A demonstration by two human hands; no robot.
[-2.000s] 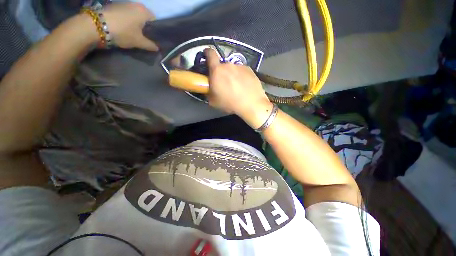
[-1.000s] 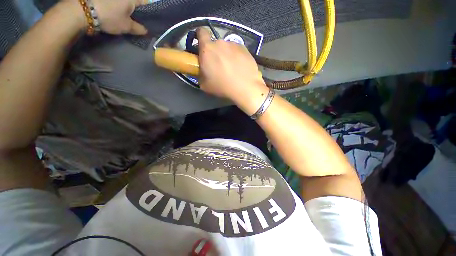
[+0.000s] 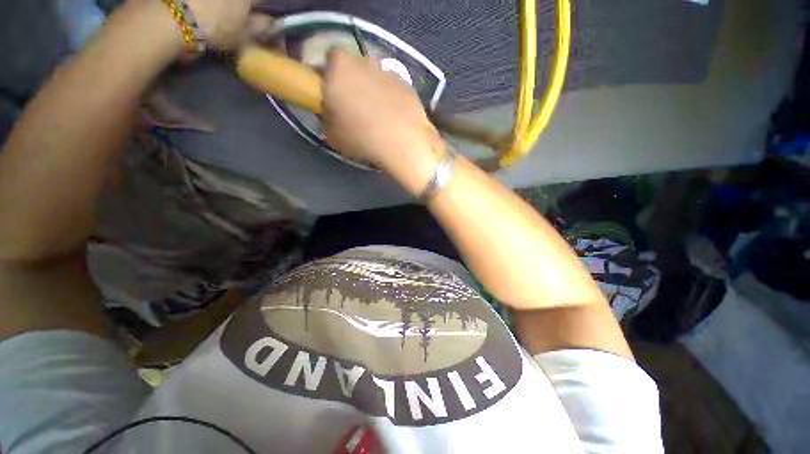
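My right hand grips the steam iron near its orange-tan wooden handle. The iron's silver plate with a bright rim rests on or just over the cloth at the top centre. Dark grey finely textured garment cloth lies under and right of the iron. My left hand is at the top left, blurred, close to the iron's pointed tip; whether it holds cloth cannot be told. A yellow steam hose loops behind the iron, joined by a brownish wrapped section.
The grey pressing table runs across the top, its front edge near my body. Crumpled brown-grey cloth hangs at the left. Heaps of dark and patterned cloth lie below the table at the right. A pale surface is at the lower right.
The iron and my right hand have moved left and up in the view, with the iron tilted more and the hose following. My left hand has shifted right, nearer the iron's tip.
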